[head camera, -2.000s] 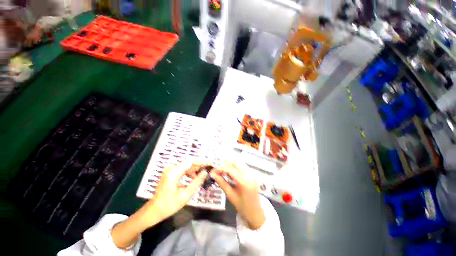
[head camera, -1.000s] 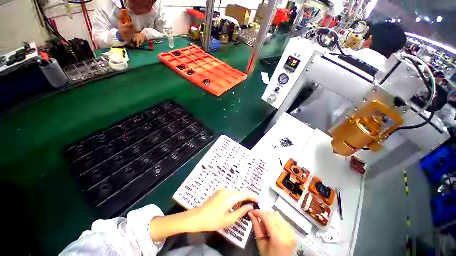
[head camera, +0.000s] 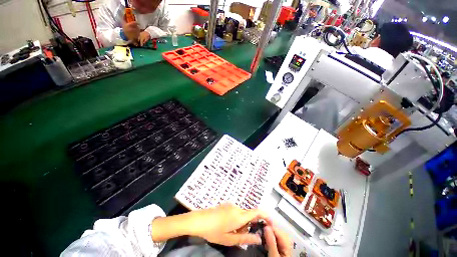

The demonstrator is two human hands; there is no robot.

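Observation:
A small black part (head camera: 257,229), likely a round housing, is held between the fingertips of both hands. My left hand (head camera: 223,224) grips it from the left, over the near edge of the white parts tray (head camera: 200,173). My right hand (head camera: 276,241) holds it from the right and is partly cut off by the bottom edge. The fingers hide much of the part. The tray carries rows of tiny dark-red pieces. The orange-brown fixture blocks (head camera: 319,210) sit right of the hands, some with black parts in them.
A black blister tray (head camera: 143,150) lies on the green bench at left, an orange-red compartment tray (head camera: 228,79) behind. The gold press head (head camera: 363,133) hangs over the white bed. Black specks (head camera: 289,142) and a thin dark stick (head camera: 344,203) lie there. A person (head camera: 133,25) sits across the bench.
The view has swung right and up since the earliest frame. Since one second ago, both hands have moved slightly lower with the black part between them, showing more of the parts tray.

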